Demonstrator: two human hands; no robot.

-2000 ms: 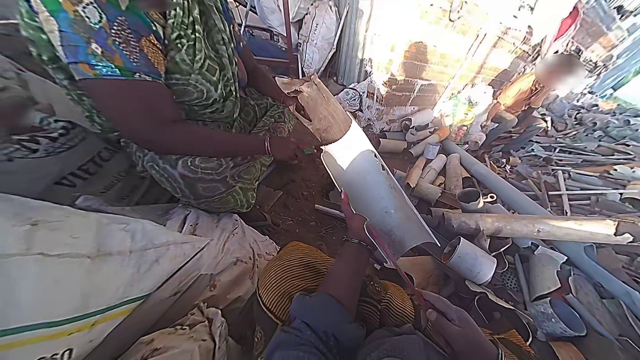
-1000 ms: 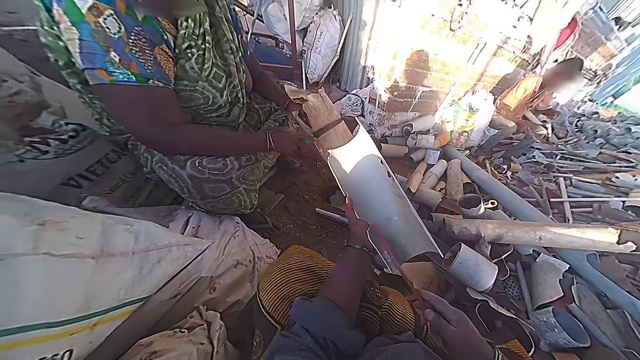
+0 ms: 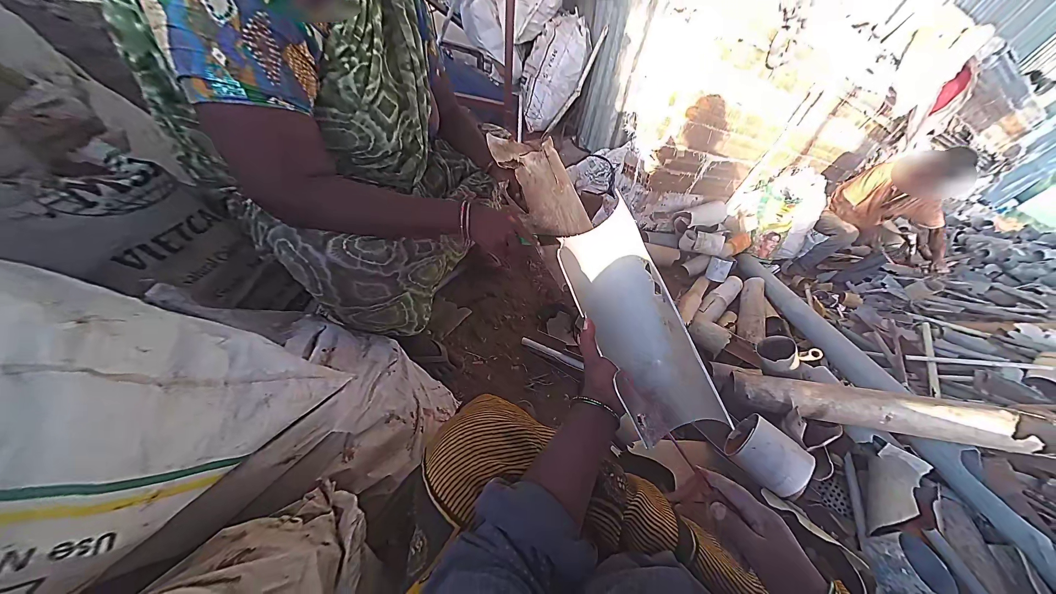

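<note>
A wide, split piece of pale plastic pipe [image 3: 648,330] lies slanted across the middle of the head view, its hollow side facing me. My left hand [image 3: 601,371] grips its left edge near the lower end. Below that end, my right hand [image 3: 734,511] is closed around a thin reddish tool whose blade or rod reaches up to the pipe's lower edge; its exact kind is unclear. Beyond the pipe's upper end, a co-worker's hands hold a brown, broken pipe piece [image 3: 549,186].
Pipe scraps, a short grey pipe piece [image 3: 771,456], a long brown pipe [image 3: 883,404] and a long grey pipe [image 3: 813,326] lie at the right. White woven sacks [image 3: 148,371] fill the left. A co-worker [image 3: 346,165] sits at upper left; another person crouches at far right.
The co-worker's brown pipe piece has shifted and turned near the upper end of my pale pipe. My left hand stays on the pale pipe's left edge.
</note>
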